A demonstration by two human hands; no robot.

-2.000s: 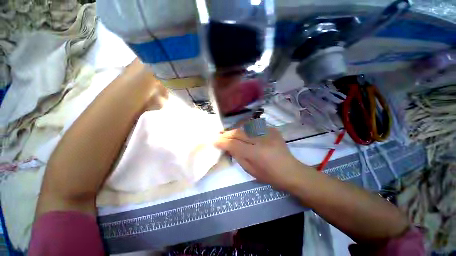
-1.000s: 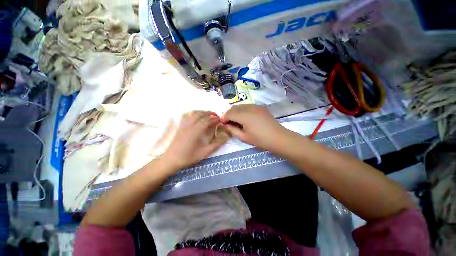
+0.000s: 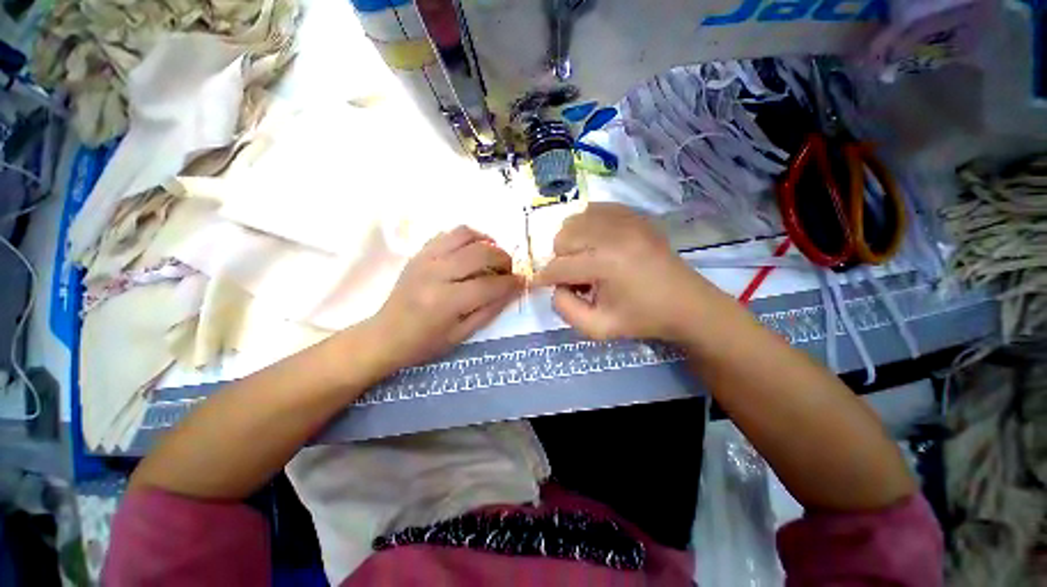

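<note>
My left hand (image 3: 454,287) and my right hand (image 3: 614,275) meet just in front of the needle area, fingertips pinched together. A small bit of pale material or thread shows between them, washed out by the lamp; what it is I cannot tell. The white sewing machine (image 3: 643,46) stands behind them, its presser foot (image 3: 503,158) and dark knurled knob (image 3: 553,170) just beyond my fingers. Cream cut panels (image 3: 333,229) lie spread and overlapping to the left of the needle, partly overexposed.
Scissors with red-orange handles (image 3: 817,206) lie right, beside white-lilac strips (image 3: 700,132) and a thin red stick (image 3: 766,271). The ruler-marked edge (image 3: 517,384) runs in front. Cream cloth (image 3: 413,482) hangs on my lap. Bunched beige pieces (image 3: 103,57) lie upper left, beige ties (image 3: 1010,229) far right.
My left hand has come from behind the machine head to meet my right in front of the needle. The pale piece in front of the needle is no longer there. The view has shifted.
</note>
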